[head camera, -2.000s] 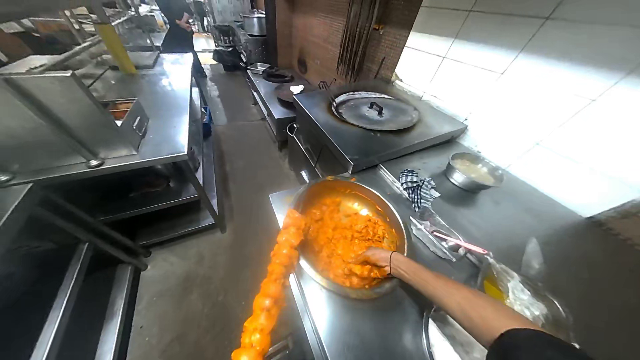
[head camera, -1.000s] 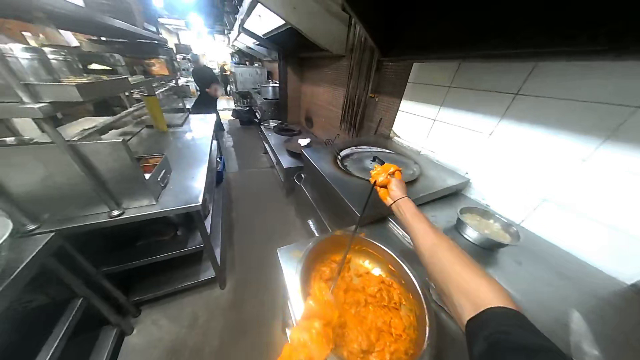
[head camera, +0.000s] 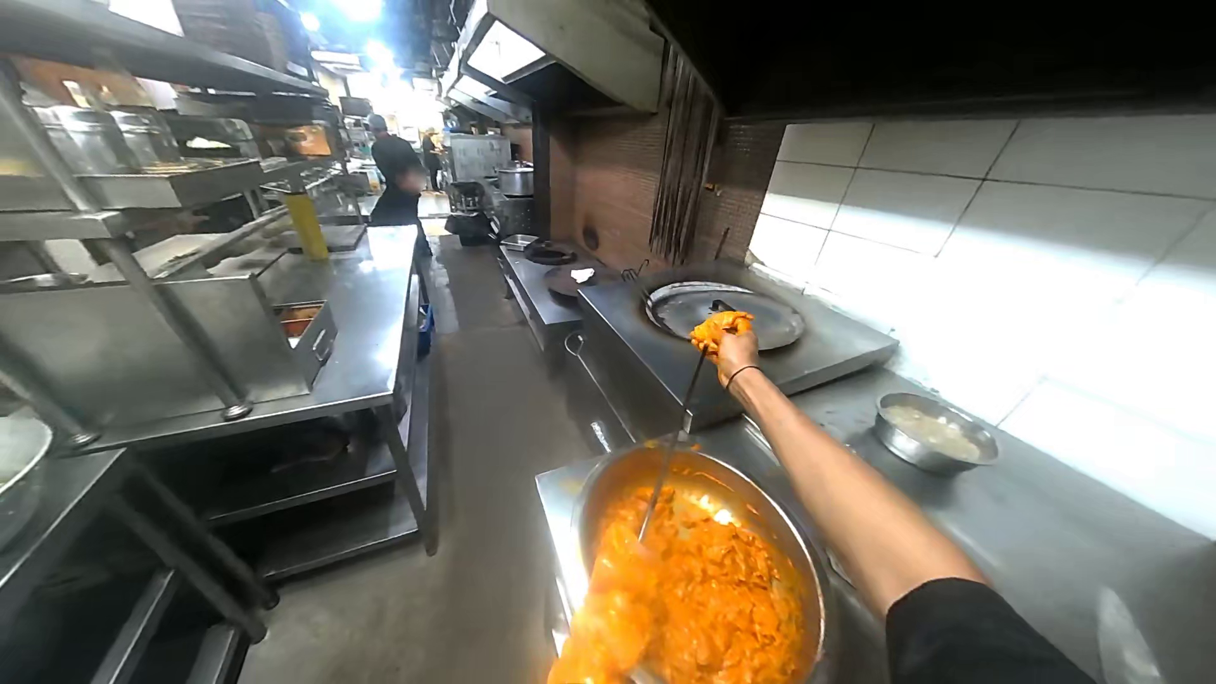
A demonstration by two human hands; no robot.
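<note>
My right hand (head camera: 733, 350), coated in orange marinade, is closed around a piece of marinated meat (head camera: 714, 328) at the upper end of a long metal skewer (head camera: 673, 446). The skewer slants down over a large steel bowl (head camera: 819, 579) of orange marinated pieces (head camera: 727, 594). More coated pieces (head camera: 613, 598) are threaded along its lower part, near the bowl's left side, somewhat blurred. My left hand is not in view.
A tandoor with a round metal lid (head camera: 779, 318) stands beyond the bowl. A steel bowl of pale contents (head camera: 936, 432) sits on the right counter. At left is a steel worktable (head camera: 356, 351) with shelves. Farther down the aisle stands a person (head camera: 394, 171) in dark clothes.
My right hand was in the bowl's marinated pieces two seconds ago; it has risen to the skewer's upper end with a piece in its grasp. The view has tilted up.
</note>
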